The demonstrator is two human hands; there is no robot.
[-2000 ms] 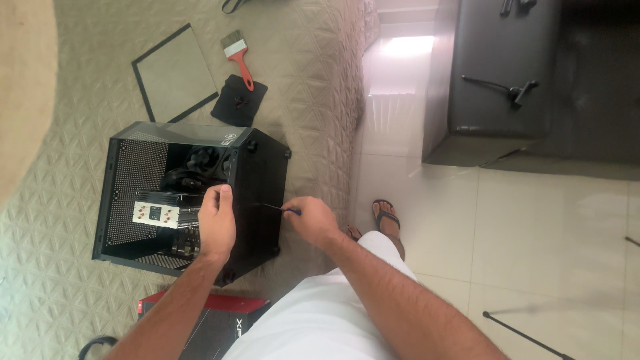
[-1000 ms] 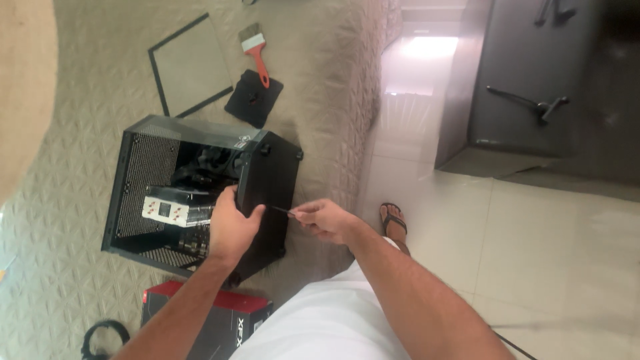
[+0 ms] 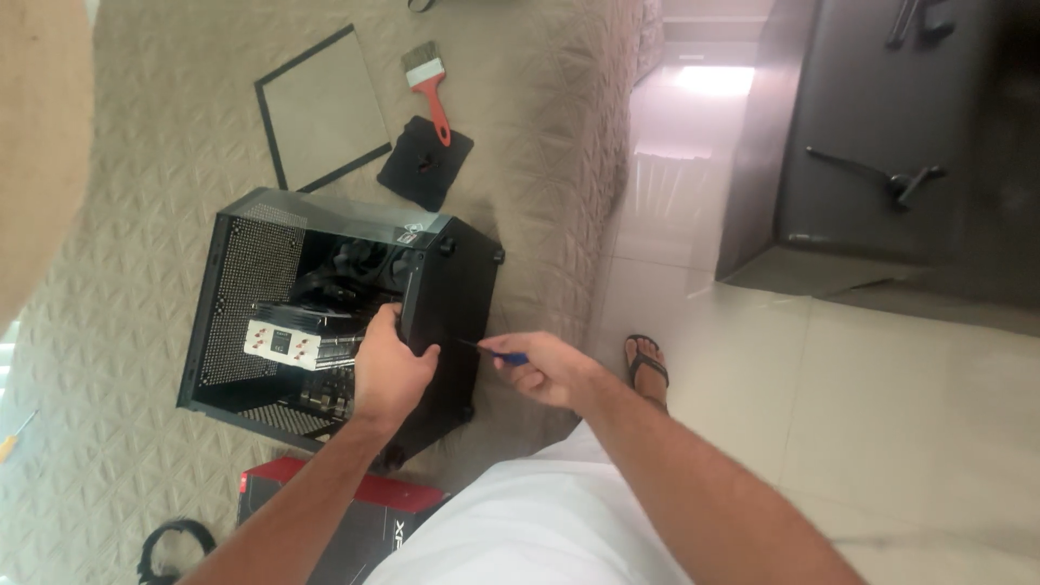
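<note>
A black computer case lies on a quilted bedspread, its near side open and its footed panel facing right. Inside it a CPU cooler with a white end plate shows, along with part of a motherboard. My left hand grips the edge of the case, fingers inside the opening and thumb on the footed panel. In my right hand is a small screwdriver with a blue handle, its shaft pointing left at that panel. Whether its tip touches the panel I cannot tell.
Beyond the case lie a black-edged panel, a paintbrush with a red handle and a black cloth pouch bearing small dark bits. A red and black box sits nearest me, beside a black looped cable. Dark upholstered furniture stands right.
The fingers of my right hand have shifted on the screwdriver, and more of its blue handle now shows. My left hand stays on the case edge. The view has shifted slightly.
</note>
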